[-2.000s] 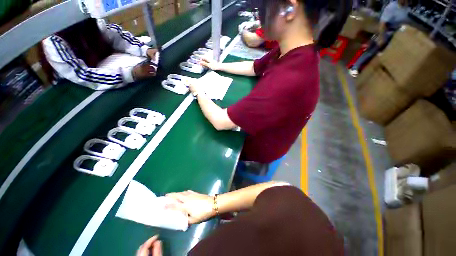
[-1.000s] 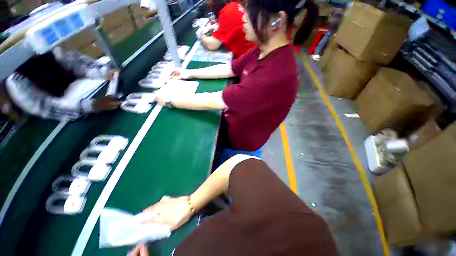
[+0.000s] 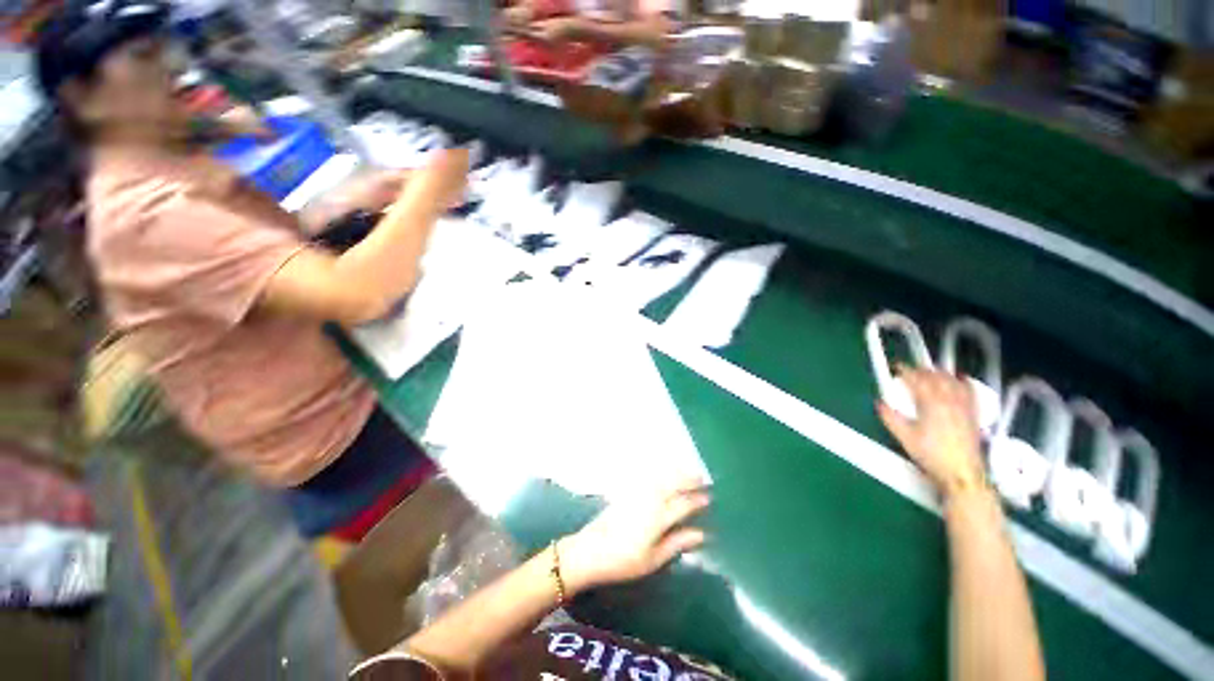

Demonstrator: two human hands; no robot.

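White loop-shaped units (image 3: 1018, 466) lie in a row on the dark green belt at right. My right hand (image 3: 939, 419) is over the left end of the row, its fingers gripping the disc end of the leftmost unit (image 3: 895, 343) and hiding it. The unit still lies on the belt. A fanned pile of flat white sleeves (image 3: 559, 399) lies on the bench in front of me. My left hand (image 3: 646, 532) is at the pile's near right edge, fingers apart; no sleeve shows in its grasp.
A person in a salmon shirt (image 3: 200, 299) works at left by a blue bin (image 3: 286, 157). Bagged units (image 3: 726, 293) lie beyond the white strip (image 3: 799, 419). Another person's hands (image 3: 553, 27) show across the line. Clear crumpled plastic (image 3: 459, 565) is below the bench edge.
The view has swung left, from the maroon-shirted worker to the salmon-shirted one. The sleeve held earlier is no longer in my hands. My right hand is now on a unit in the row.
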